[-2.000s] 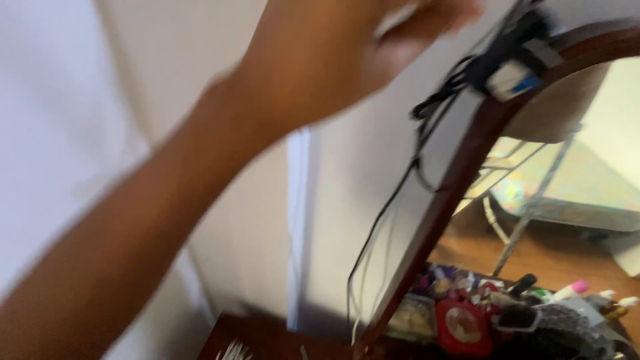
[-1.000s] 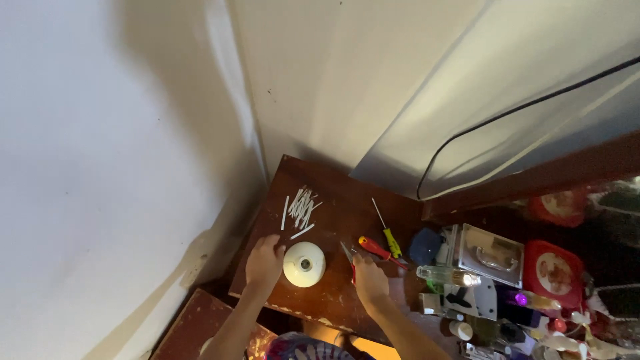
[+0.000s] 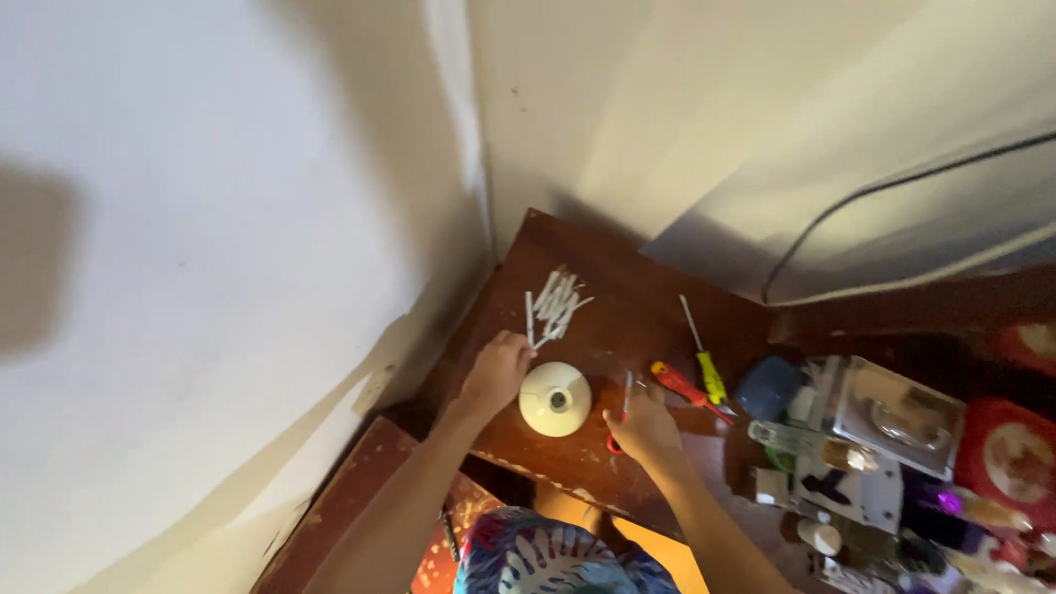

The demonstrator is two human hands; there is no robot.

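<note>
My left hand point(image 3: 501, 367) is at the near end of a thin white strip point(image 3: 530, 318), its fingertips at a small white piece. A pile of short white strips point(image 3: 559, 304) lies just beyond. Between my hands stands a round cream-coloured object point(image 3: 555, 399) with a hole in its top, possibly a lamp holder. My right hand point(image 3: 643, 421) is on a pair of red-handled scissors point(image 3: 627, 396), blades pointing away from me; its hold on them is partly hidden. To the right lie a red-handled screwdriver point(image 3: 686, 386) and a yellow-handled screwdriver point(image 3: 710, 375).
All this rests on a worn brown wooden table point(image 3: 610, 264) in a wall corner. Bottles, a clear-lidded box point(image 3: 899, 417) and a red container point(image 3: 1008, 454) crowd the right side. A black cable point(image 3: 858, 198) runs along the wall.
The view has swung from the mirror and wall down to the tabletop. Since one second ago, my left hand has moved away from me, to the strips.
</note>
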